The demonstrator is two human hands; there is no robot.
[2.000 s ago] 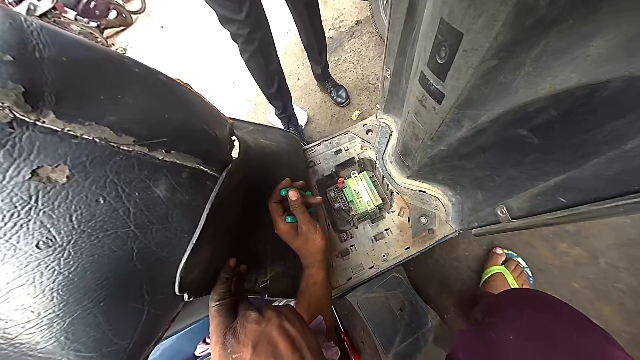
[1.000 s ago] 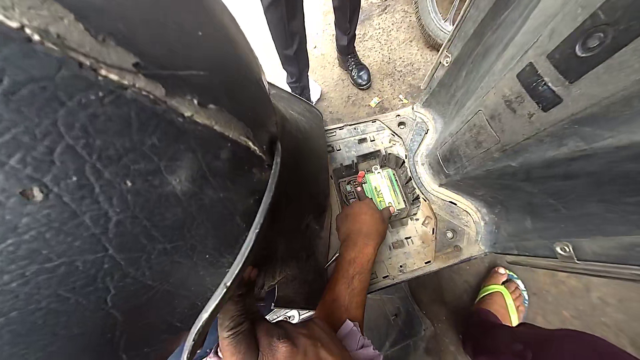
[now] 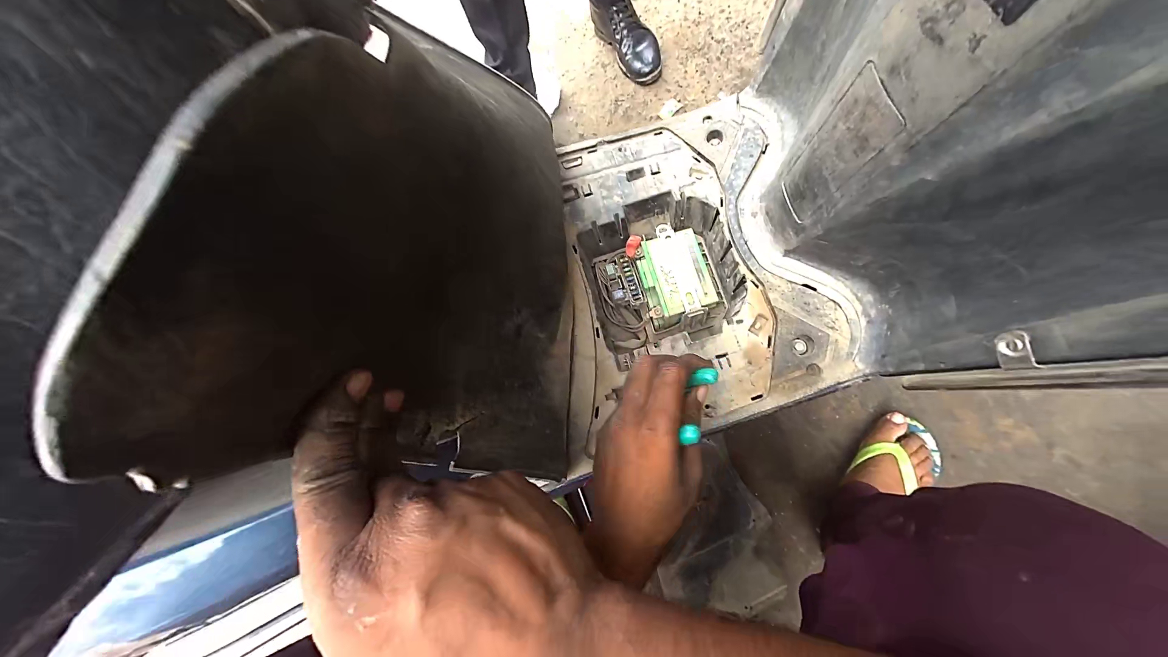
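My left hand (image 3: 650,447) holds a hand tool with two teal-green grips (image 3: 703,376), probably pliers; its jaws are hidden. It is just below a green and white battery (image 3: 677,274) in a recess of the grimy floorboard (image 3: 735,365). Beside the battery are a red terminal cover (image 3: 632,245), wires and a small fuse block (image 3: 623,278). My right hand (image 3: 456,557) crosses over my left arm and grips the lower part of a bent black flap (image 3: 365,228); two fingertips show on its dark face, the other fingers are hidden.
Dark plastic bodywork (image 3: 995,201) rises on the right, with a metal bracket (image 3: 1013,347) low on it. A blue painted panel (image 3: 182,575) lies at lower left. Another person's black shoe (image 3: 630,46) is beyond the floorboard. A foot in a green-strapped sandal (image 3: 890,461) stands at right.
My left hand has drawn back from the battery, and the green grips show again. The black flap now turns much more of its dark face to view. The view has shifted.
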